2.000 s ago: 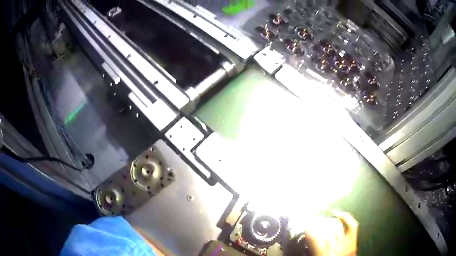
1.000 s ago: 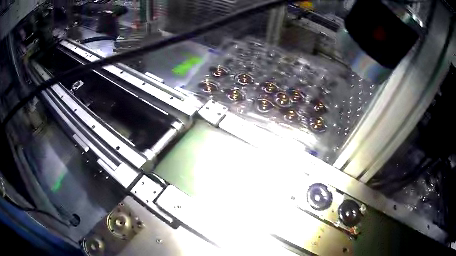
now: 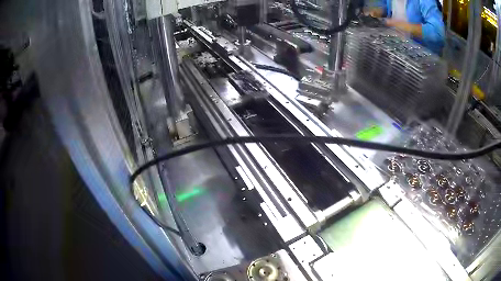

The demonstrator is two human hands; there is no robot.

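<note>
Neither of my hands is in the picture. Nearest in front of me, the seat plate with two round discs (image 3: 266, 270) shows at the bottom edge, partly cut off. To its right lies the green conveyor belt (image 3: 351, 228), largely whitened by glare. No carrier pallet with dark toothed parts is visible. The clear blister tray (image 3: 486, 178) is at the right, with several small copper-coloured parts (image 3: 442, 181) in its pockets.
Bright conveyor rails (image 3: 274, 184) edge a dark channel (image 3: 302, 164). A black cable (image 3: 274, 138) crosses the view. Metal posts (image 3: 171, 66) stand at the left. A stack of trays (image 3: 395, 71) stands at upper right, beside another person's blue sleeve (image 3: 431, 22).
The view has swung up and left, showing more of the far line and another person. My hands, seen two seconds ago, are out of view. The pallet with two dark round parts is also out of view.
</note>
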